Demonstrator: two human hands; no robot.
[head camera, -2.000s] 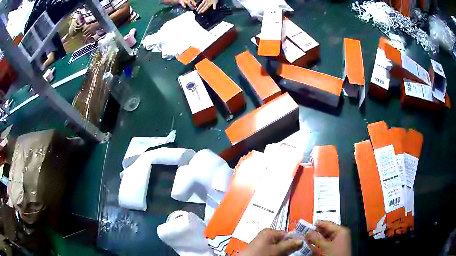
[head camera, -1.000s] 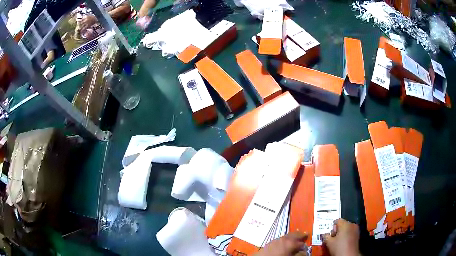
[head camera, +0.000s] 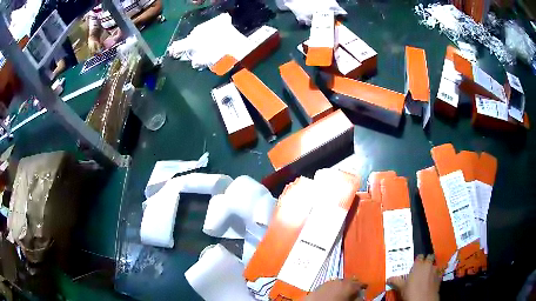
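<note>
A flat orange-and-white carton (head camera: 398, 235) lies at the lower middle, over another orange blank (head camera: 362, 235). My right hand (head camera: 418, 282) is on its lower end, fingers at the right edge and thumb on the left. My left hand (head camera: 336, 290), cut off by the bottom edge, has its fingertips at the lower end of the orange blank; its grip is unclear. No loose sticker shows in either hand. A fanned stack of flat cartons (head camera: 314, 235) lies to the left and a smaller fanned pile (head camera: 455, 200) to the right.
White liner ribbon (head camera: 158, 217) curls at left, by a white roll (head camera: 217, 273). Erected cartons (head camera: 311, 141) lie across the dark green table (head camera: 188, 129). A grey metal frame (head camera: 64, 111), clear bottle (head camera: 150, 111) and large brown carton (head camera: 41, 200) are at left. Another person's arms (head camera: 109, 35) show beyond.
The small white label piece seen in my fingers earlier is no longer visible. The working carton has shifted right and tilted slightly, with my right hand moving right too.
</note>
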